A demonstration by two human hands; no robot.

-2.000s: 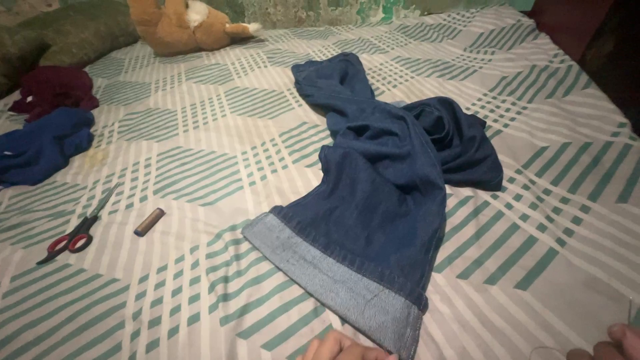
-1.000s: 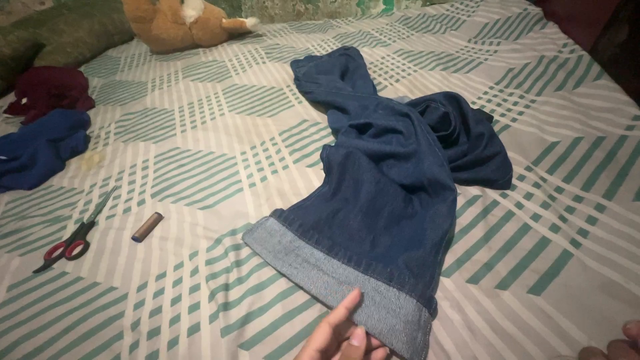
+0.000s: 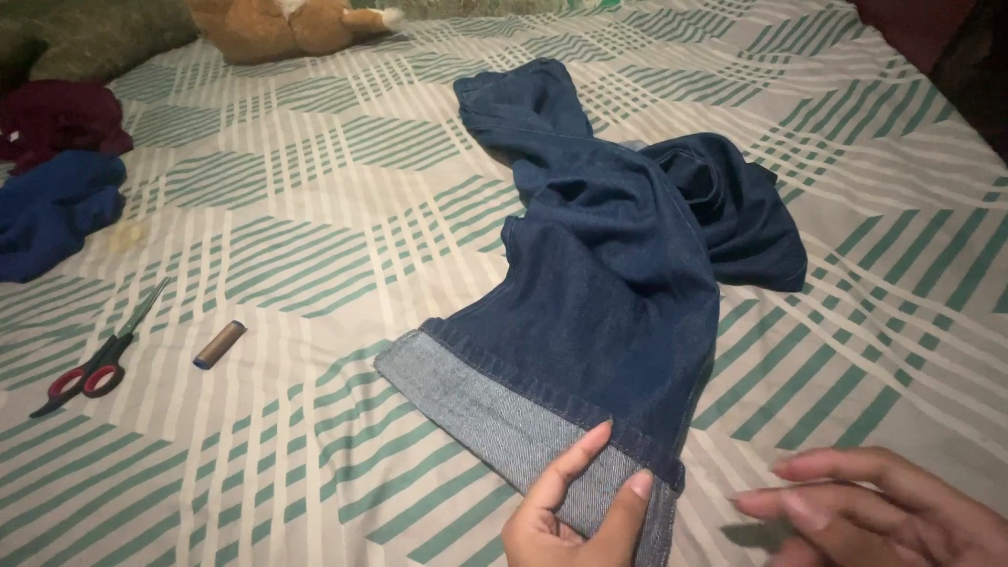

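A dark blue denim garment [image 3: 614,299] lies bunched on the bed, its lighter turned-up cuff [image 3: 472,394] toward me. My left hand [image 3: 579,504] holds the cuff near its right end, with index fingertip and thumb tip on the stitched seam, a little apart. To the right of the cuff, my right hand [image 3: 874,504] is raised off the cloth with its fingers bent and close together; whether something thin is between them cannot be made out. Scissors [image 3: 98,366] with black and red handles lie at the left, blades part-way apart. Beside them is a small thread spool [image 3: 220,345].
A patterned bedsheet [image 3: 315,268] with green and white stripes covers the bed. Maroon cloth [image 3: 63,122] and blue cloth [image 3: 59,209] lie crumpled at the left edge. An orange-brown plush toy [image 3: 283,27] sits at the back.
My left hand has come farther into view over the cuff, its index finger and thumb now on the seam. My right hand has moved in from the right edge toward the cuff.
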